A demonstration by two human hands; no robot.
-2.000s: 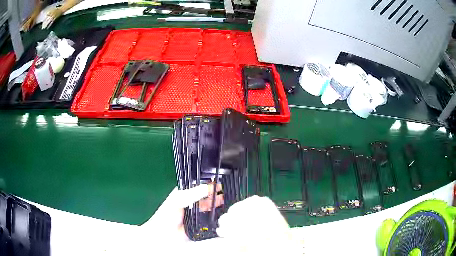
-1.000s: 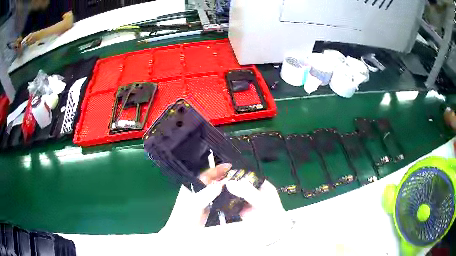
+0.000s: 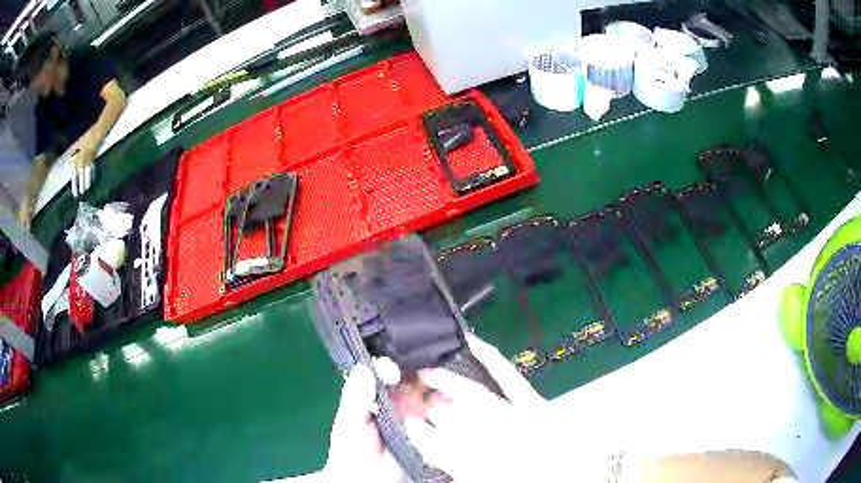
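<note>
A stack of black phone middle frames (image 3: 415, 316) is held above the green surface in front of me, blurred at its upper end. My left hand (image 3: 363, 415) in white covering grips its left side near the lower end. My right hand (image 3: 472, 410), also white-covered and overexposed, is at its lower right; its fingertips lie in the frame opening. The lower end of the stack is partly hidden by the hands. More middle frames (image 3: 585, 269) lie in an overlapping row on the green surface at right, with gold spots at their lower ends.
A red plastic tray (image 3: 354, 170) holds a few frames beyond the stack. A black side tray (image 3: 156, 212) with bottle and bags is at left. Label rolls (image 3: 609, 75) stand beside the grey machine (image 3: 500, 42). A green fan (image 3: 840, 325) is at right. A person sits at upper left.
The stack, fanned at first, is now closer together and turned. The view has tilted and shifted, showing more of the person at upper left. Both hands stay at the stack's lower end.
</note>
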